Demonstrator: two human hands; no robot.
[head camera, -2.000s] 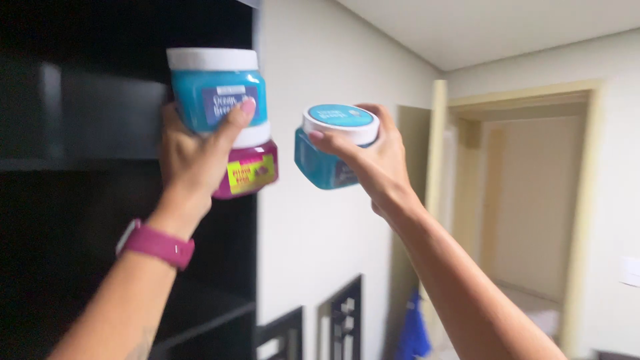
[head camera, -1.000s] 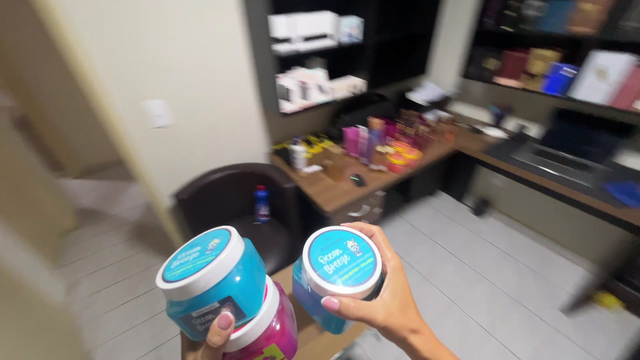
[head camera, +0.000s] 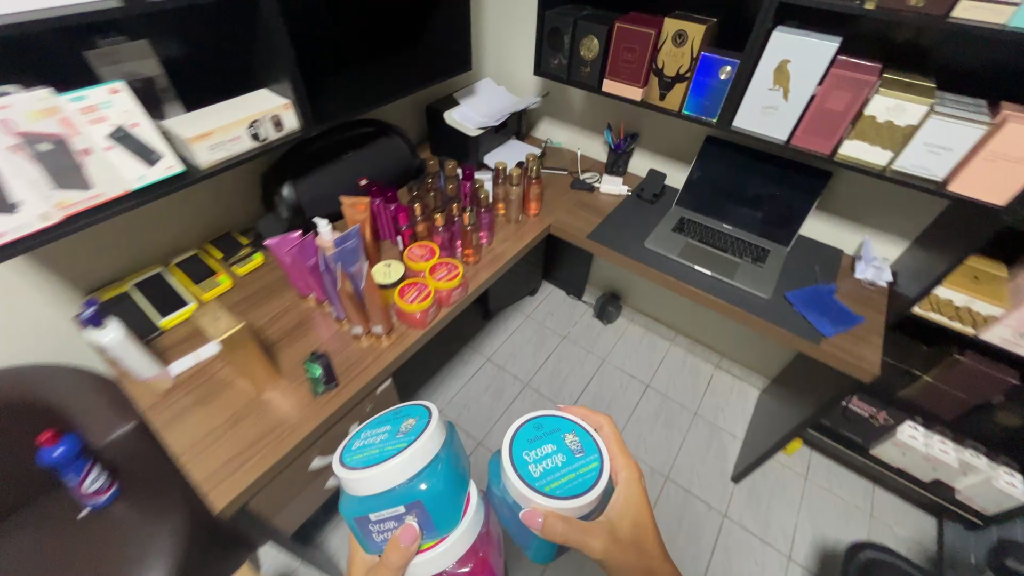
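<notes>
My left hand (head camera: 392, 552), mostly cut off by the bottom edge, grips a blue plastic jar (head camera: 404, 488) with a white lid. A pink jar (head camera: 472, 544), also white-lidded, sits against its lower right side; how the fingers hold it is hidden. My right hand (head camera: 616, 512) is closed around another blue jar (head camera: 552, 472), thumb at the lid's front edge and fingers behind. Both blue jars have round turquoise lid labels tilted toward me. The jars are held above the tiled floor, in front of the wooden desk (head camera: 312, 424).
Bottles (head camera: 532, 188), tubes (head camera: 352, 272) and red jars with yellow lids (head camera: 416, 304) crowd the desk. A laptop (head camera: 720, 232) stands at the right. Boxes (head camera: 780, 84) line the wall shelves. At the lower left, a blue bottle (head camera: 76, 472) lies on a dark chair (head camera: 48, 416).
The view has swung from a doorway and dark shelf to the desk corner. Both hands have come down from their raised position, still holding the jars.
</notes>
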